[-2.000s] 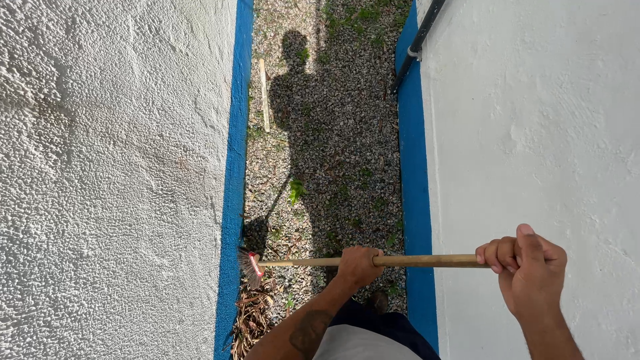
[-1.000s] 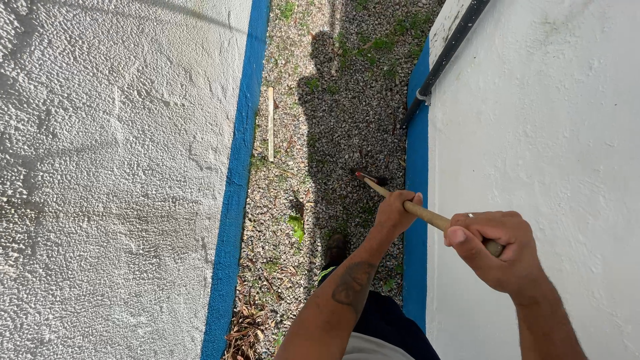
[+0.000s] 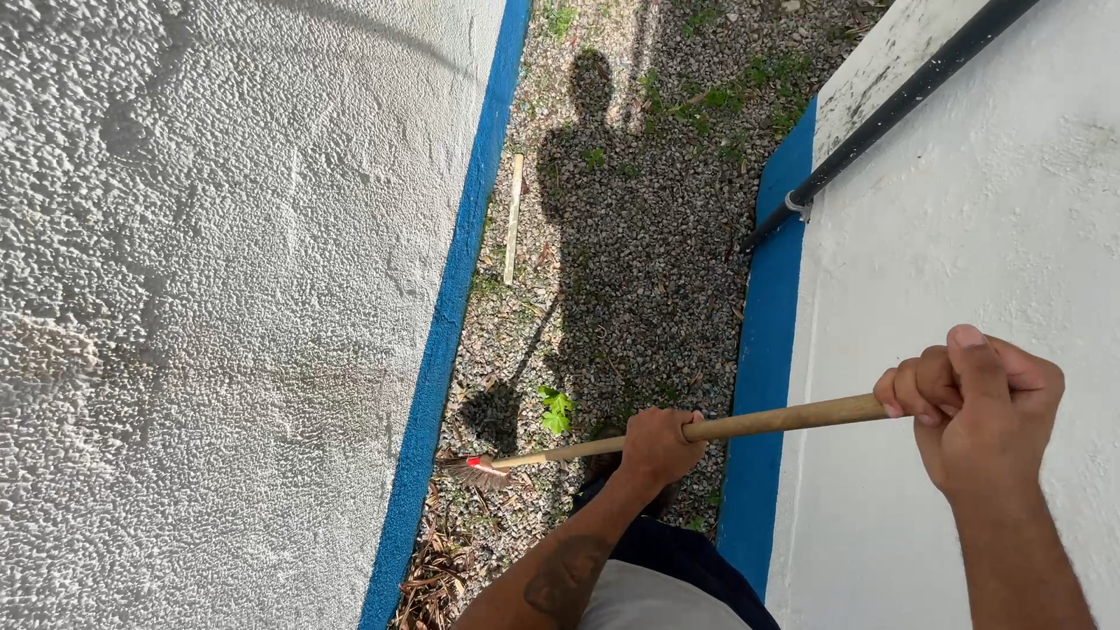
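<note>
A broom with a wooden handle (image 3: 787, 418) lies across the view, slanting slightly down to the left. My left hand (image 3: 661, 446) is closed around the middle of the handle. Up at its right end, my right hand (image 3: 976, 398) grips the handle in front of the white wall. The broom head (image 3: 481, 471), with red on its top and brown bristles, is at the gravel beside the blue base of the left wall. Dry brown leaves (image 3: 429, 569) lie heaped just below the head, and a bright green leafy plant (image 3: 556, 409) stands above and right of it.
Rough white walls with blue-painted bases (image 3: 442, 324) bound a narrow gravel strip (image 3: 647, 289) on both sides. A wooden stick (image 3: 514, 219) lies by the left wall. A black pipe (image 3: 884, 127) runs down the right wall. Small weeds (image 3: 722, 98) grow farther ahead.
The broom head has swung from near the right wall over to the left wall's base. Both hands have kept hold of the handle.
</note>
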